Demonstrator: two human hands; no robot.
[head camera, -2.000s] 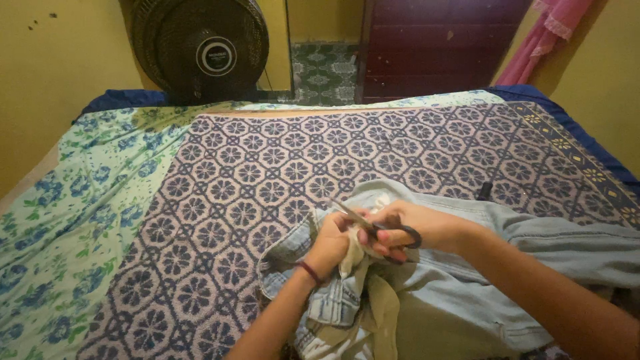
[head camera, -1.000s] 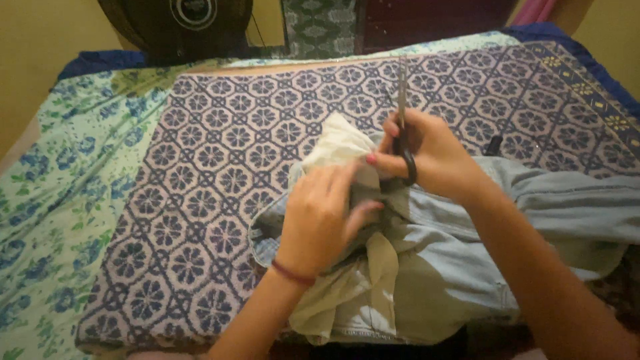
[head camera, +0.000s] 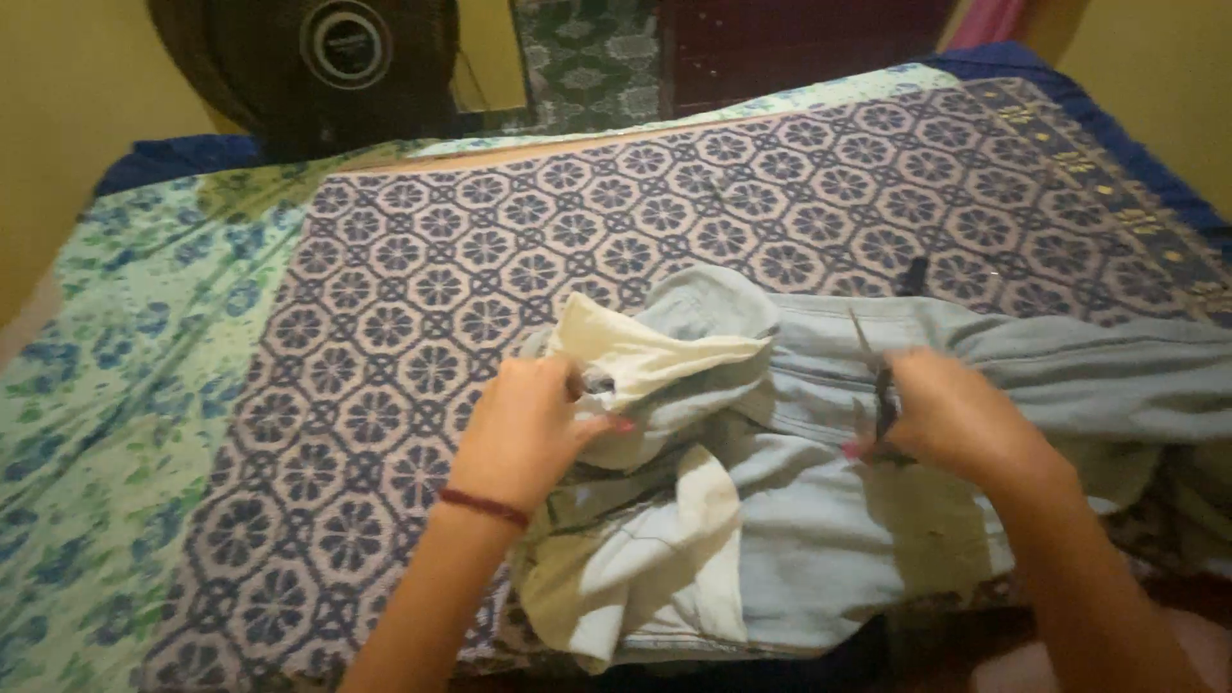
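Light blue denim trousers (head camera: 808, 520) lie crumpled at the front of the bed, with cream pocket cloth (head camera: 640, 351) turned out at their left part. My left hand (head camera: 539, 423) pinches the edge of the garment beside this cloth, thumb and fingers close together. A pair of scissors (head camera: 883, 395) with dark handles is in my right hand (head camera: 943, 414), over the trousers, its blades pointing up and away. The scissors and the fingers around them are blurred. Another flap of cream cloth (head camera: 707, 510) hangs over the lower part of the denim.
Under the trousers is a blue and pinkish patterned cloth (head camera: 385, 337), beside a green and blue floral sheet (head camera: 125, 385). A small dark object (head camera: 912, 276) lies just behind the trousers. A dark round fan (head camera: 318, 87) stands beyond the bed's far edge.
My hands were together at the cloth two seconds ago and are now apart. The right hand has moved right and down with the scissors since one second ago. The cream cloth now lies folded over rightward.
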